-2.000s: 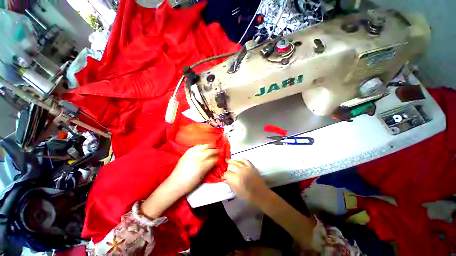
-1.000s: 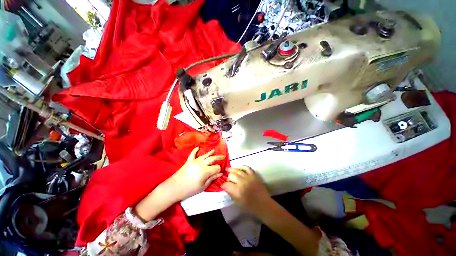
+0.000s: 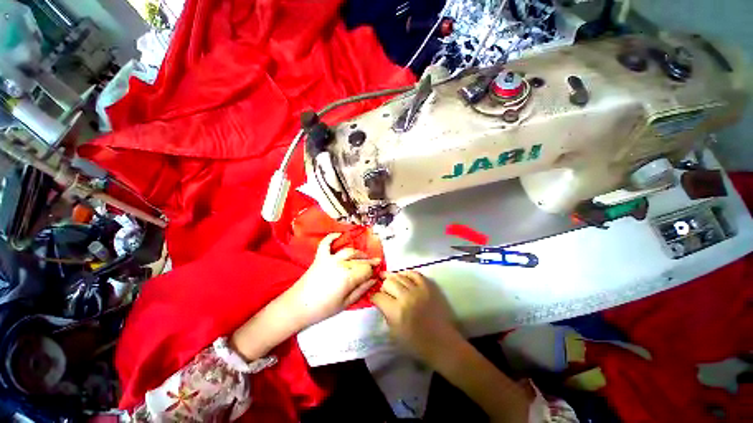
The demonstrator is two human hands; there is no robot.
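Observation:
The red garment piece (image 3: 318,230) lies gathered at the left end of the cream sewing machine (image 3: 462,136), just in front of the presser foot and needle (image 3: 378,216). My left hand (image 3: 334,285) rests on the cloth with bent fingers and holds it near its right edge. My right hand (image 3: 406,304) pinches the same edge, with its fingertips beside my left hand's. The fingertips are partly hidden in the folds. The machine lamp (image 3: 276,196) hangs left of the head and the cloth near the needle looks orange.
Blue thread snips (image 3: 505,258) and a red scrap (image 3: 467,235) lie on the white bed. A green-handled tool (image 3: 619,210) and a recess with round metal parts (image 3: 685,229) are at the right. The red fabric pile (image 3: 215,124) spreads behind and left. Dark machinery (image 3: 37,359) stands lower left.
Both hands are closer together on the cloth edge; my left fingers have bent from a spread pose. The machine and table have shifted right in view.

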